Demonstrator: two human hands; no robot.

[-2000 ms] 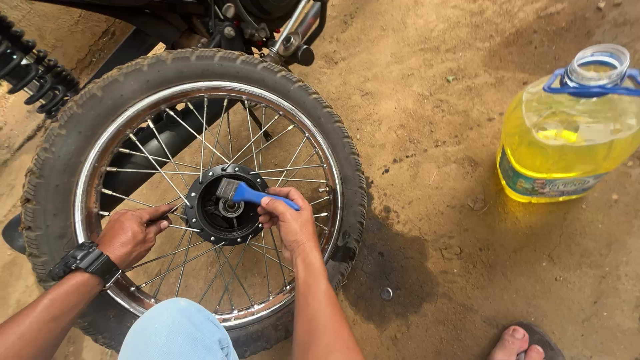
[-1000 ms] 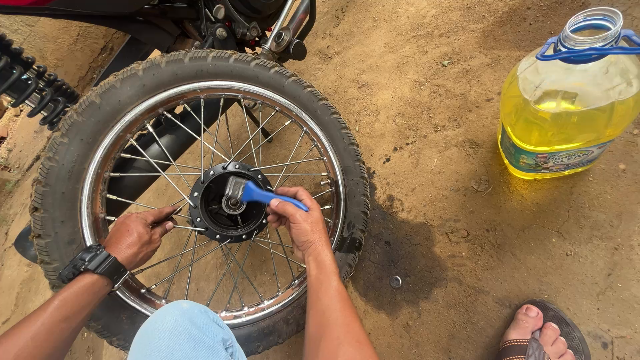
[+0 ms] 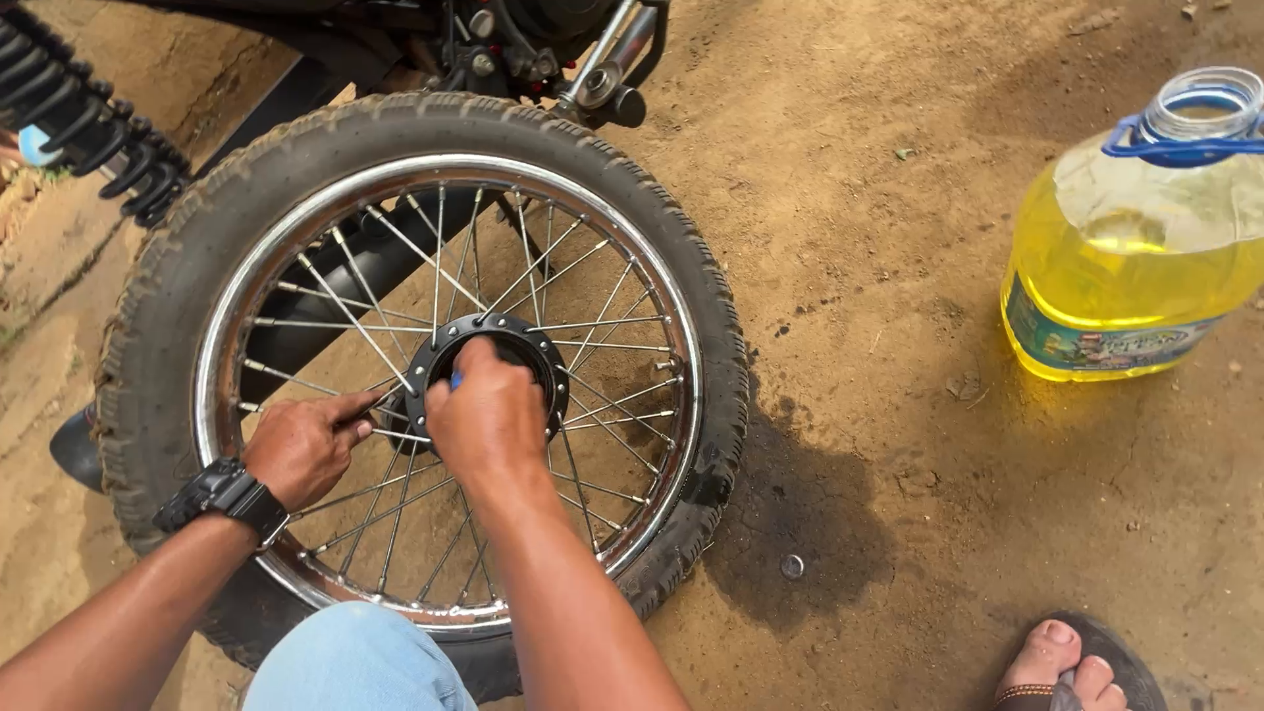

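A spoked motorcycle wheel [image 3: 452,166] with a knobbly black tyre lies tilted in front of me. At its centre is a black hub [image 3: 558,380] with bolt holes round the rim. My right hand [image 3: 489,410] is over the hub opening, closed on a blue-handled brush [image 3: 456,379]; only a bit of blue shows and the bristles are hidden. Left of the hub, my left hand [image 3: 308,444], with a black watch on the wrist, rests at the spokes, its index finger stretched to them. Whether it pinches a spoke is unclear.
A clear plastic jug [image 3: 1116,286] of yellow liquid stands uncapped at the right. Motorcycle parts [image 3: 494,49] and a coil-spring shock absorber [image 3: 84,109] are beyond the wheel. A small round metal piece [image 3: 792,566] lies on wet dirt, near a sandalled foot [image 3: 1066,662].
My right hand has moved left over the hub and turned, so it now covers most of the brush that showed plainly before. My left hand stays at the spokes.
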